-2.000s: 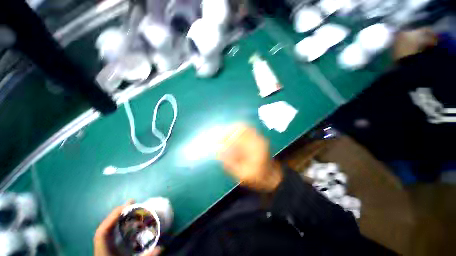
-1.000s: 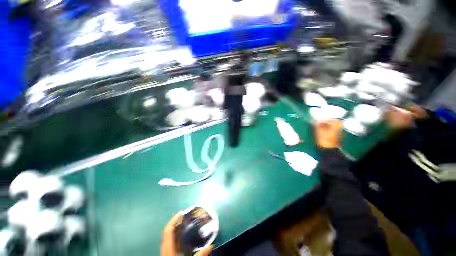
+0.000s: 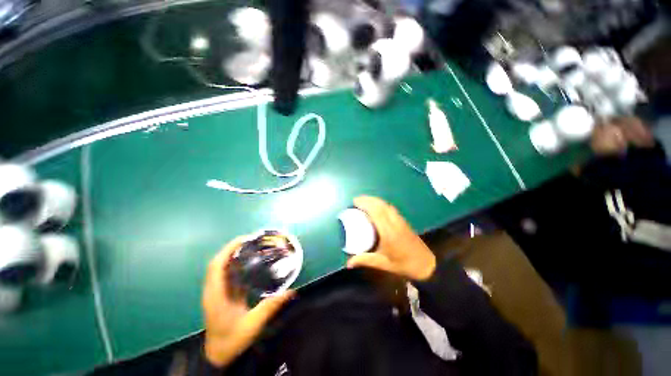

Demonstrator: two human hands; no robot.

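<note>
My left hand (image 3: 232,308) holds an open camera head (image 3: 266,263) above the bench's front edge, its dark inside with some wires facing up, a white rim around it. My right hand (image 3: 390,242) is a little to its right and grips a small white rounded shell (image 3: 357,231) between thumb and fingers. The shell and the head are apart. The details inside the head are blurred.
A looped white cable (image 3: 298,172), a white cloth (image 3: 447,181) and a white tube (image 3: 440,128) lie on the green bench (image 3: 162,257). A black tool (image 3: 289,59) hangs at the rear. Assembled cameras (image 3: 55,202) stand left. Another person's hand (image 3: 622,136) is at right.
My right hand has come back from the far right, by the white shells, and now holds a white shell beside the head. My left hand still holds the head. The view has shifted.
</note>
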